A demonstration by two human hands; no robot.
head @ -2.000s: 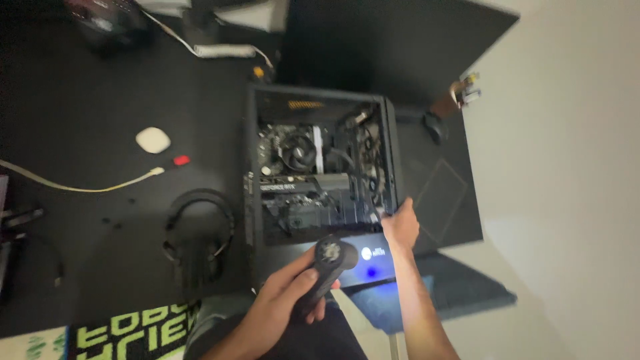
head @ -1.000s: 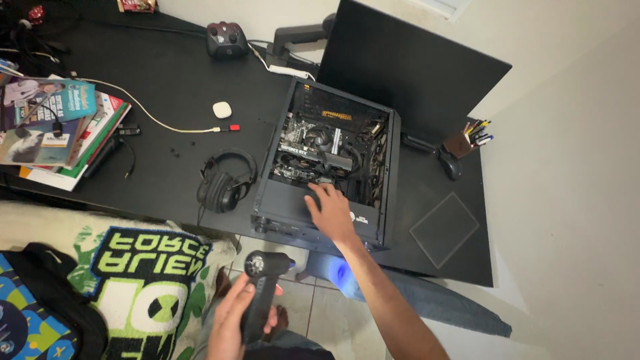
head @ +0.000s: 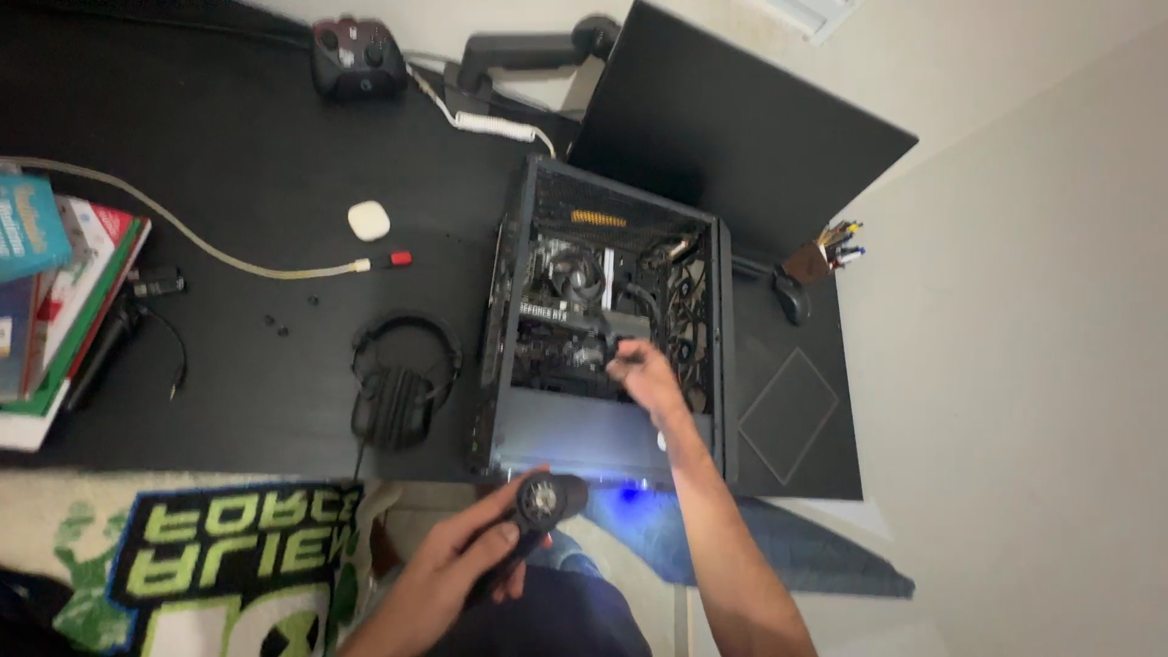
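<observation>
An open black computer case point(head: 607, 438) lies on the desk, its inside facing up, with a CPU cooler fan point(head: 575, 274) and a graphics card point(head: 547, 312) in it. My left hand point(head: 488, 547) is wrapped around a black handheld blower point(head: 547, 502) with a round vented end, below the case's near edge. A blue light glows by the blower's nozzle side. My right hand point(head: 643, 370) is over the lower part of the case's inside, beside the graphics card, fingers bent; blur hides whether it holds anything.
Black headphones point(head: 397, 392) lie left of the case. A monitor point(head: 739, 119) stands behind it. A mouse point(head: 791, 297), a pen holder point(head: 809, 263) and a thin square panel point(head: 789, 415) are at the right. Books point(head: 82, 283), a cable point(head: 228, 260) and a game controller point(head: 358, 59) are at the left.
My right hand was at the case's right edge, then reached flat onto its lower cover; now it is over the inside with bent fingers. My left hand has kept hold of the blower.
</observation>
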